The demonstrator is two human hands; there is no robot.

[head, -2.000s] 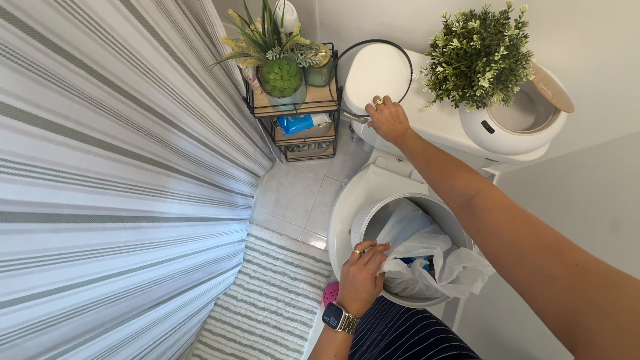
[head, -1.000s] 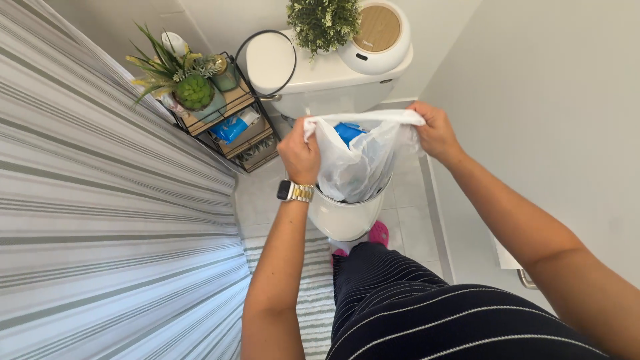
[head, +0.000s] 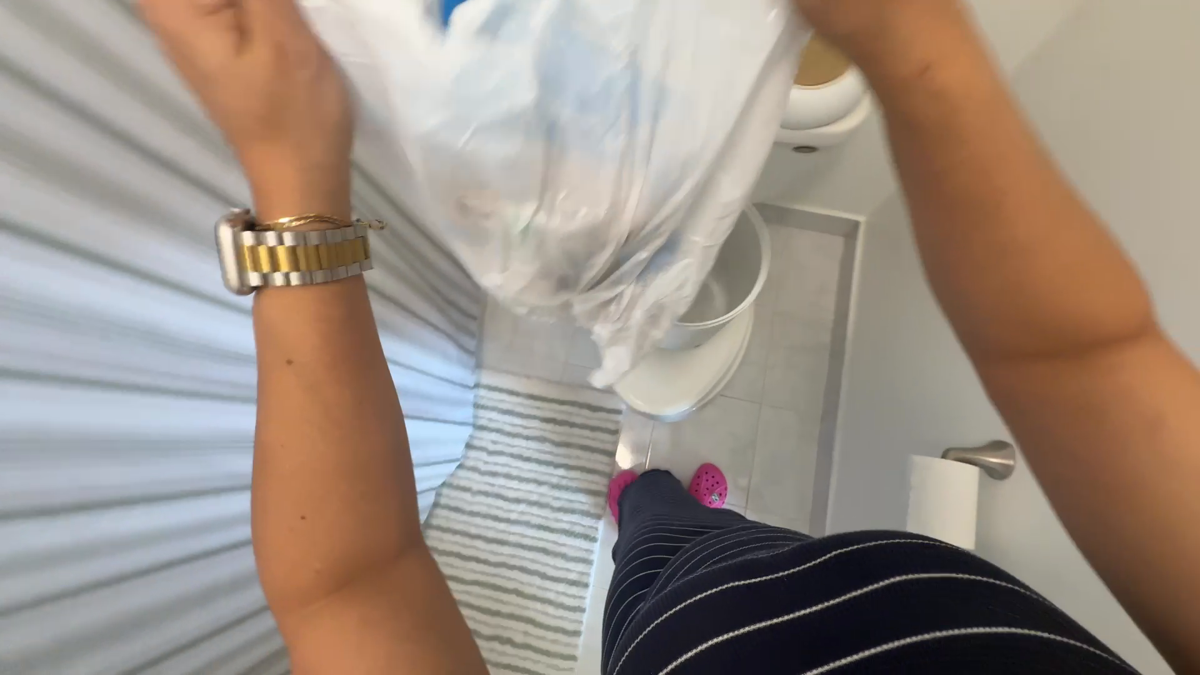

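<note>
A filled white translucent plastic bag (head: 581, 159) hangs high in front of me, with something blue at its top edge. At the upper left my left hand (head: 272, 75) is by the bag's left side, a watch on its wrist; its fingertips are cut off by the frame. My right hand (head: 872, 19) is at the bag's upper right corner, its fingers also out of frame. Behind and below the bag, a white round bin (head: 745, 272) rests on the closed white toilet lid (head: 689, 375), partly covered by the bag.
A striped shower curtain (head: 122, 375) fills the left side, and a striped bath mat (head: 525, 525) lies beside the toilet. A toilet paper roll (head: 942, 502) hangs from a metal holder (head: 984, 459) on the right wall. My pink clogs (head: 709, 485) stand on the tiled floor (head: 787, 375).
Two seconds ago the bag was inside the bin. Both hands then held its rim above the bin, and the bag has since come up nearer to the camera. The view has shifted.
</note>
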